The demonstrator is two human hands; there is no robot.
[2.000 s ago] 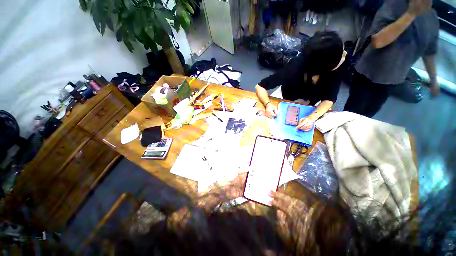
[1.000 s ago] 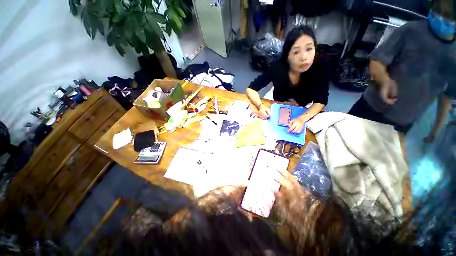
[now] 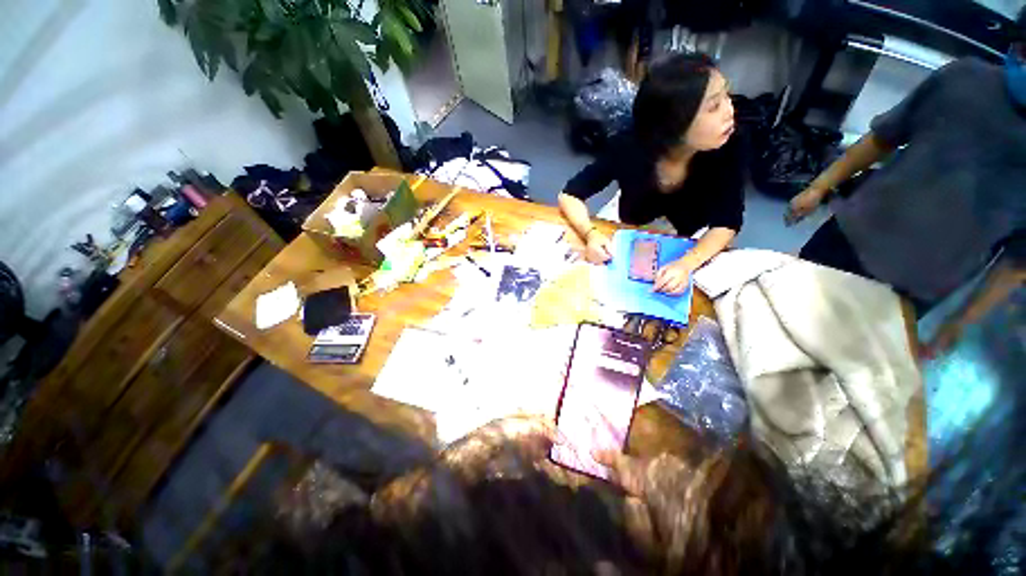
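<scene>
A smartphone (image 3: pixel 602 399) with a dark red edge and a pinkish screen is held tilted above the papers, low in the middle of the view. My left hand (image 3: pixel 520 437) is at its lower left edge, blurred and mostly hidden by hair; it appears to hold the phone. My right hand (image 3: pixel 621 464) is at the phone's lower right corner, also blurred and largely covered by hair, so its grip is unclear. White papers (image 3: pixel 495 377) lie behind and left of the phone.
A seated person (image 3: pixel 681 169) rests both hands near a blue folder (image 3: pixel 630 295) with a second phone (image 3: pixel 645 260). Beige fleece (image 3: pixel 821 349) and a polybag (image 3: pixel 707 377) lie right. Calculator (image 3: pixel 341 338) and open box (image 3: pixel 349 219) are left. Another person (image 3: pixel 945 169) stands right.
The phone screen turns from white to pinkish. My right hand has drawn down from the phone's right side to its lower corner. The seated person's head has turned right; the standing person leans and reaches left.
</scene>
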